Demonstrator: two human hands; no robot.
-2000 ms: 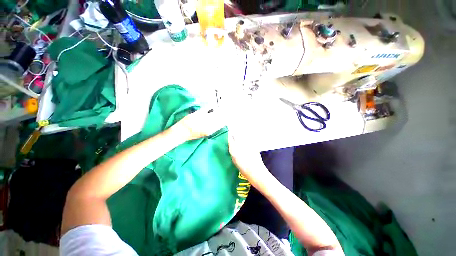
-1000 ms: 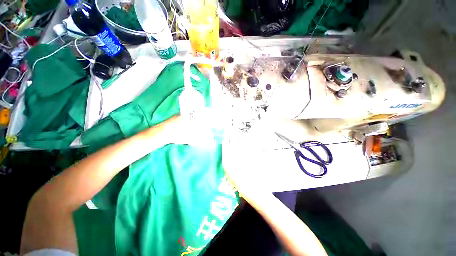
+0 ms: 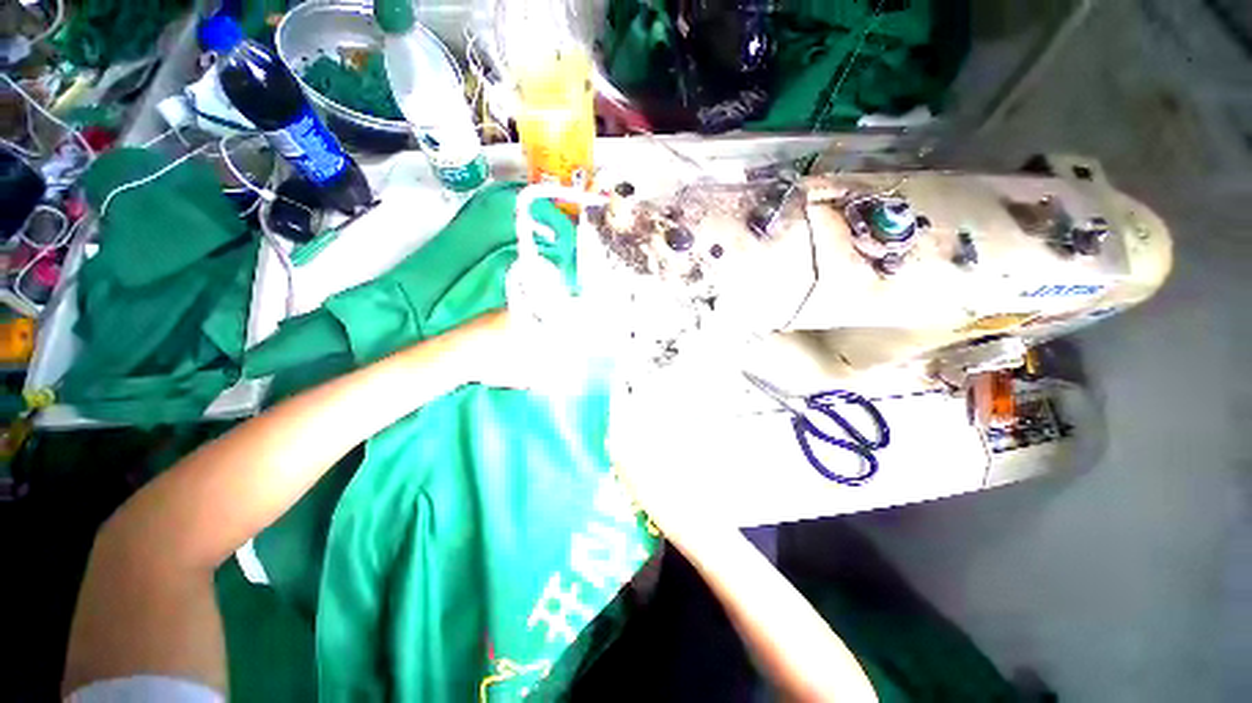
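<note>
The bright green garment piece lies over the front of the white machine table and hangs down, with white characters and a yellow-red print on its lower right. My left hand rests on the cloth beside the needle area, washed out by glare; its fingers cannot be made out. My right hand is at the cloth's right edge, also glared out. The cream-white sewing machine head reaches to the right; its presser foot is lost in glare. Dark-handled scissors lie under the machine arm.
A dark bottle with blue cap, a clear bottle and an orange-yellow bottle stand behind the table. Folded green pieces lie at left. Behind the bottles is a metal bowl. More green cloth is low at right.
Since two seconds ago the view has shifted and the cloth now extends farther back past the needle area, with white characters showing. Over the last second the hands have barely moved.
</note>
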